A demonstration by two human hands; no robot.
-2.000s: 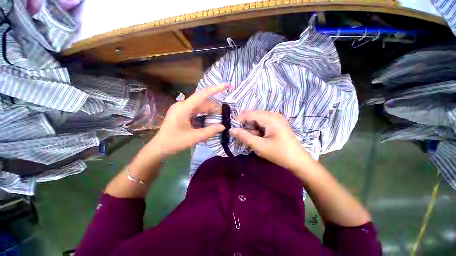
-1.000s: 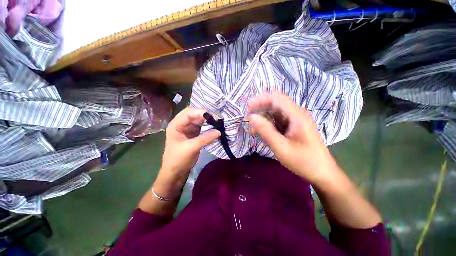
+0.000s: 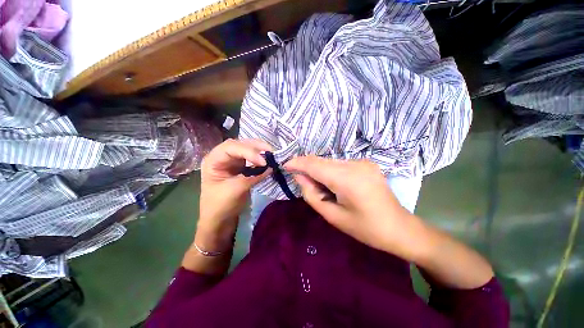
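Note:
A striped garment point(image 3: 358, 96) lies bunched on my lap. A dark ribbon point(image 3: 280, 177) hangs over its near edge, against my maroon shirt. My left hand point(image 3: 229, 173) pinches the upper end of the ribbon between thumb and finger. My right hand point(image 3: 342, 192) is close against the ribbon from the right, thumb and forefinger together at its upper part, other fingers curled. No needle or thread can be made out between the fingers, and what the right palm holds is hidden.
A white-topped table point(image 3: 128, 29) with yellow measuring tape on its edge and a wooden drawer point(image 3: 150, 70) stands ahead. Piles of striped garments point(image 3: 48, 150) are at the left, with pink cloth point(image 3: 48, 22) behind. More striped garments point(image 3: 544, 90) hang at the right. The floor is green.
My right hand has come back from the right to the ribbon and its fingers have closed in. My left hand still pinches the ribbon. The view has shifted slightly.

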